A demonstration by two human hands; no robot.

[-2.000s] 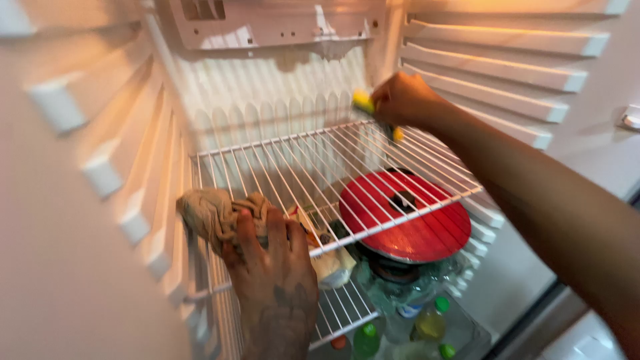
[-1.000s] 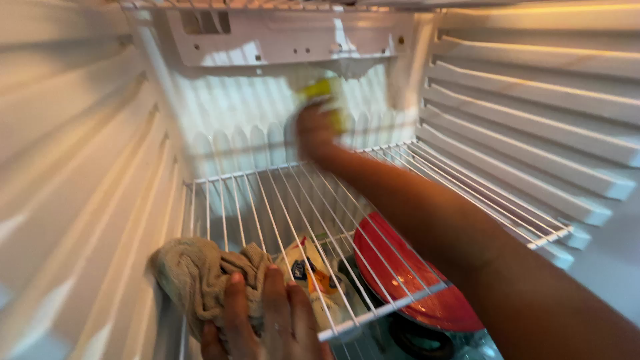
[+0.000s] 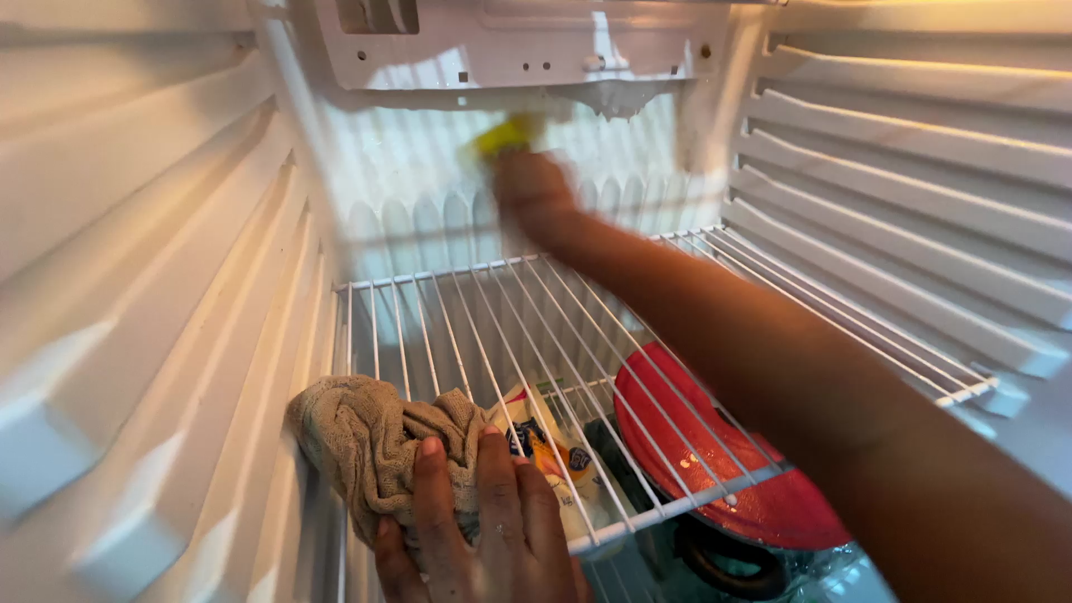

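Observation:
My right hand (image 3: 536, 188), blurred, is closed around a yellow-green sponge (image 3: 507, 138) at the ribbed back wall (image 3: 427, 151) of a refrigerator. At the lower left, my left hand (image 3: 494, 519) lies with its fingers spread on a crumpled beige cloth (image 3: 377, 444). The cloth rests at the front left part of a white wire shelf (image 3: 469, 335). My left palm is partly cut off by the bottom edge of the view.
Below the shelf are a pan with a red lid (image 3: 670, 419) and a black handle (image 3: 729, 565), and a printed plastic package (image 3: 553, 452). Ridged side walls (image 3: 904, 176) flank the shelf. A pinkish panel (image 3: 519, 50) spans the top, with ice (image 3: 620, 99) beneath its edge.
My right hand with the sponge has moved left, from the back right of the shelf to the back wall. My left hand stays at the cloth. The view has shifted closer in.

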